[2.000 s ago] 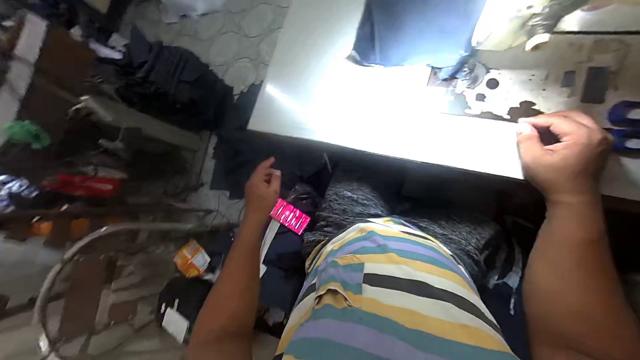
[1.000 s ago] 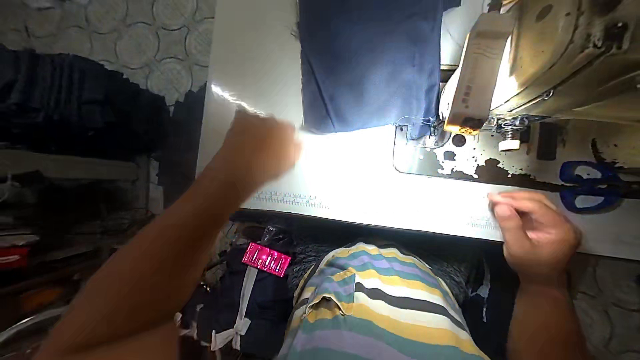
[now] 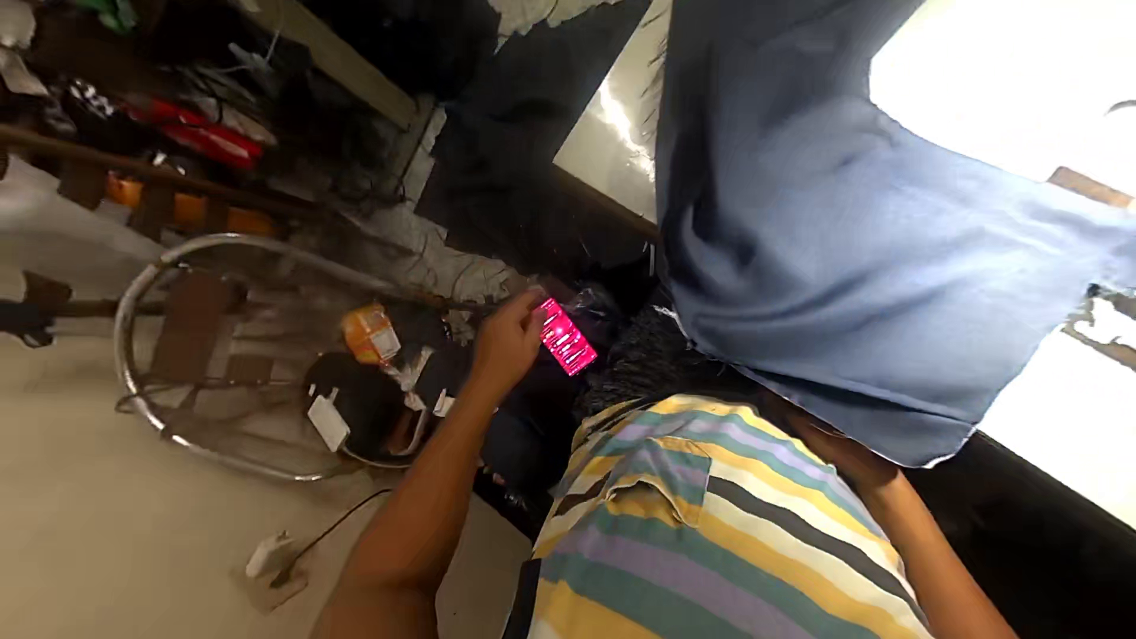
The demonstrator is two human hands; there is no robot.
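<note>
A large blue fabric piece (image 3: 852,266) lies over the white sewing table (image 3: 1047,435) and hangs past its front edge above my lap. My left hand (image 3: 510,337) is low beside the table, at the edge of a bright pink packet (image 3: 568,337) that bears writing; whether its fingers grip anything is unclear. My right forearm goes under the hanging fabric, and the fabric hides my right hand. The sewing machine itself is out of view; a small bit of its metal bed shows at the right edge.
To the left are a curved metal tube frame (image 3: 142,355), an orange packet (image 3: 371,334), a dark item with a white tag (image 3: 328,422) and a plug with a cord (image 3: 271,555). Dark cloth (image 3: 497,177) is heaped beyond the table's left corner.
The blue fabric has come toward my body and now hangs over the table's front edge. My left hand has left the tabletop for the pink packet. My right hand has gone beneath the fabric. The view has swung left.
</note>
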